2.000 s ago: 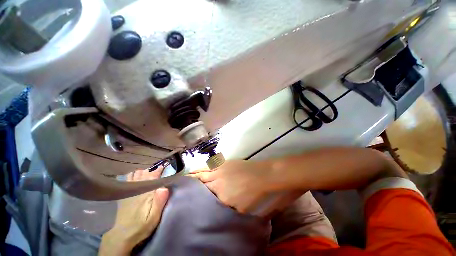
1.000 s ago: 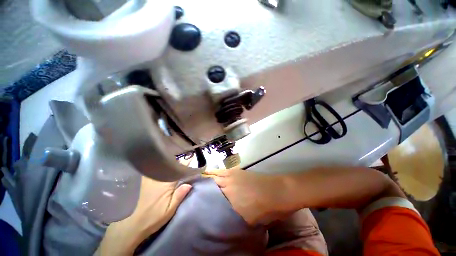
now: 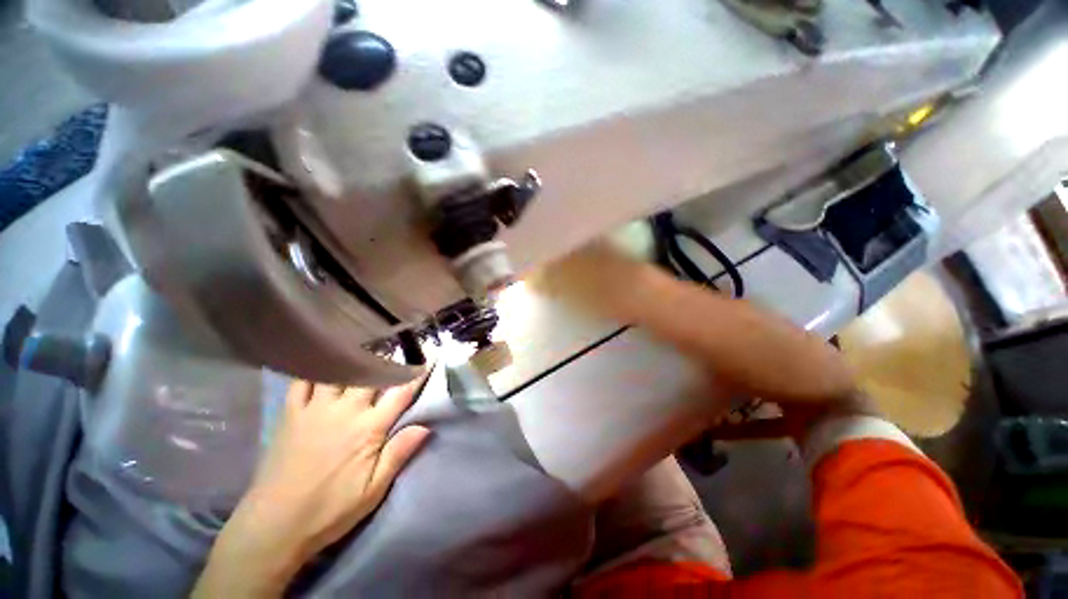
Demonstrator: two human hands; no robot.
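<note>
The grey cloth (image 3: 469,503) lies under the needle area and drapes over the table's front edge. My left hand (image 3: 334,451) lies flat on the cloth just left of the presser foot (image 3: 466,342), fingers spread and thumb apart. My right hand (image 3: 586,281) is blurred, off the cloth, behind and right of the needle beside the machine head (image 3: 656,129); its fingers are not clear. The black shears (image 3: 700,255) lie just right of it, partly hidden by the hand and forearm. The tan block (image 3: 492,358) sits right of the foot.
A small grey-black tray (image 3: 873,234) is at the table's right edge, with a round wooden stool (image 3: 914,357) below it. A white attachment with a rounded body (image 3: 176,398) stands at left. A white ring-shaped cup (image 3: 176,59) is at upper left.
My right hand has left the cloth by the needle and moved up and right toward the shears. My left hand remains on the cloth. The view has shifted slightly.
</note>
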